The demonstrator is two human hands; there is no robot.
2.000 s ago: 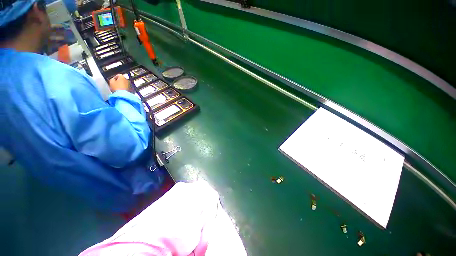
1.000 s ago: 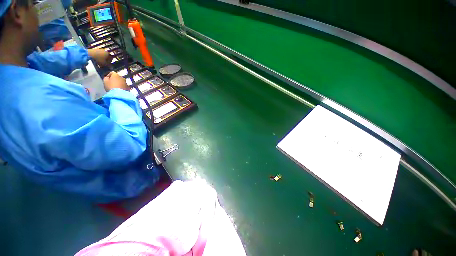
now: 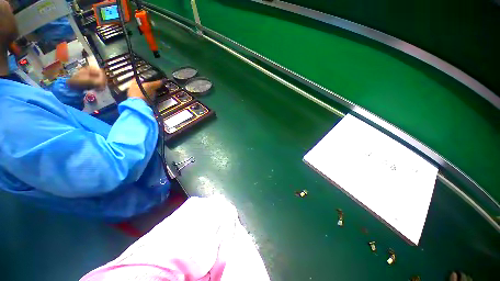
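Note:
Several small gold-and-white components lie in a loose row on the green bench, among them one at the left end of the row, one and one nearer me. Another is cut off at the bottom edge. A pink-white sleeve of mine fills the bottom centre; my left hand is out of the picture. A small blurred skin-toned shape at the bottom right edge looks like fingertips, perhaps my right hand. It is cut off, and I cannot tell what it does.
A large white board lies at the back right by the metal rail. At left, a blue-gowned person reaches over trays of phone housings. Two grey discs, an orange screwdriver and a binder clip are near.
The neighbour's hands have shifted over the trays, and the hanging screwdriver has moved slightly left and up. The view has shifted a little, bringing another component in at the bottom edge.

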